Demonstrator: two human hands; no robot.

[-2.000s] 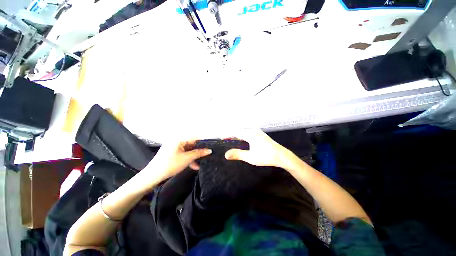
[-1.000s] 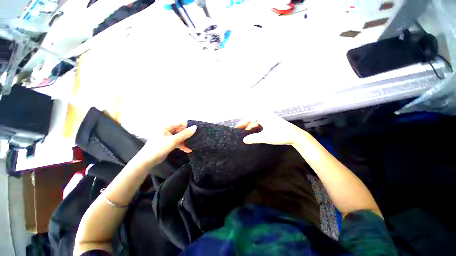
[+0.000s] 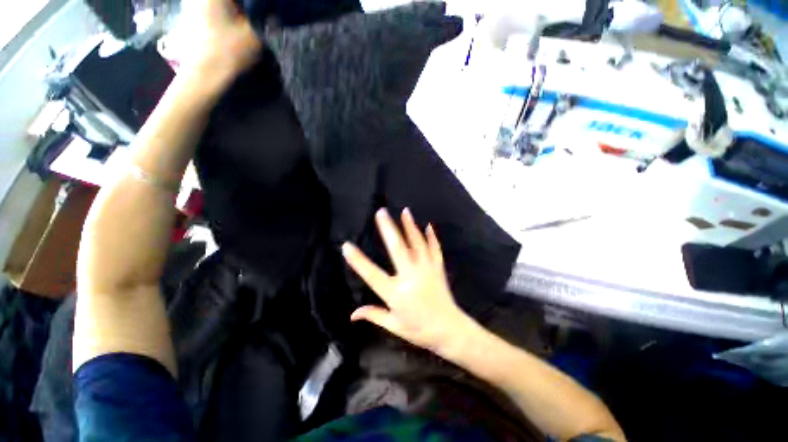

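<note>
A large black garment (image 3: 380, 173) lies over the table's left part and hangs into my lap. Its textured dark grey panel (image 3: 333, 82) shows at the top. My left hand (image 3: 212, 39) is at the upper left, blurred, at the raised edge of the dark cloth; its fingertips are hidden, so its hold is unclear. My right hand (image 3: 410, 285) lies on the smooth black cloth with its fingers spread, holding nothing. A small whitish label or strip (image 3: 320, 380) shows on the cloth in my lap.
The white sewing machine (image 3: 618, 134) stands at the right back. A thin pointed tool (image 3: 556, 223) lies on the white table (image 3: 596, 250). A black phone-like device (image 3: 730, 268) is at the right edge. A brown cardboard box (image 3: 52, 242) is at the left.
The view has shifted. My left hand has moved far up and left, and the garment is spread over the table. My right hand has let go of the textured panel and lies flat.
</note>
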